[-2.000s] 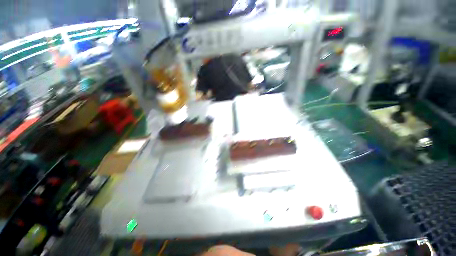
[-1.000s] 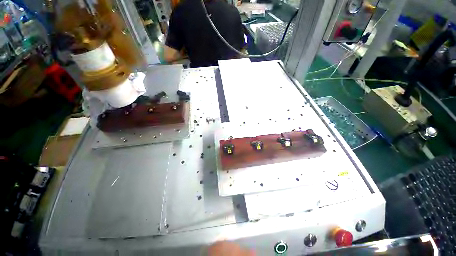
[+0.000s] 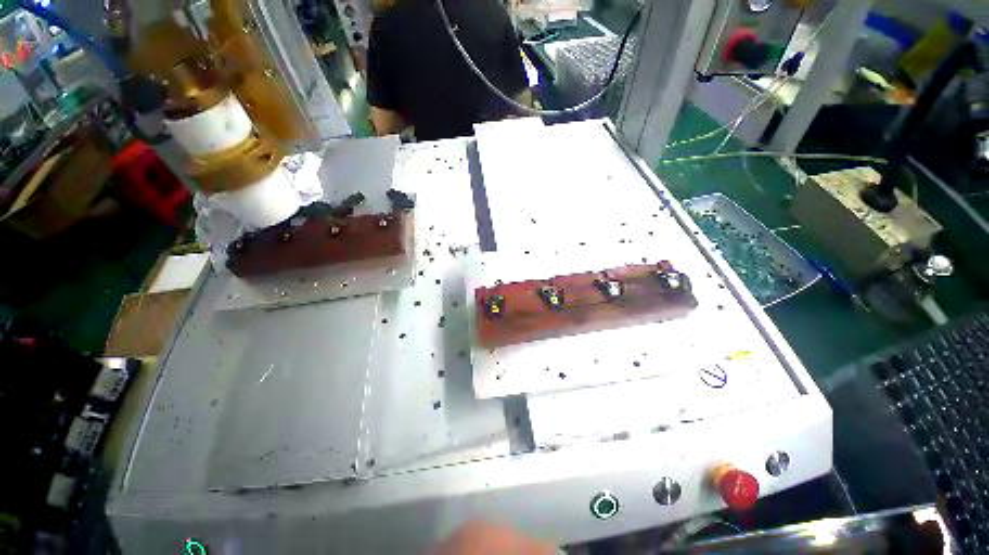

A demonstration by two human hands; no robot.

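The white-grey benchtop machine point(image 3: 434, 369) fills the middle. On its right plate a reddish-brown fixture block point(image 3: 586, 317) holds a row of several small black parts. On its left side a second reddish-brown block point(image 3: 325, 245) also bears small dark parts, beneath an amber container with a white label point(image 3: 208, 128). A blurred piece of a hand, apparently my left hand point(image 3: 497, 540), shows at the bottom edge below the machine front. Its fingers and anything in it are cut off. My right hand is not in view.
The machine front has a red emergency stop point(image 3: 737, 487) and round buttons point(image 3: 605, 505). A person in a black top point(image 3: 445, 65) is behind the machine. A clear tray point(image 3: 754, 249) and dark pocketed trays point(image 3: 943, 434) are at the right. A cardboard box point(image 3: 163, 293) is at the left.
The view came closer over the machine, then shifted slightly. Two pieces of hand showed at the bottom edge two seconds ago; one shows now. The blocks stay on their plates.
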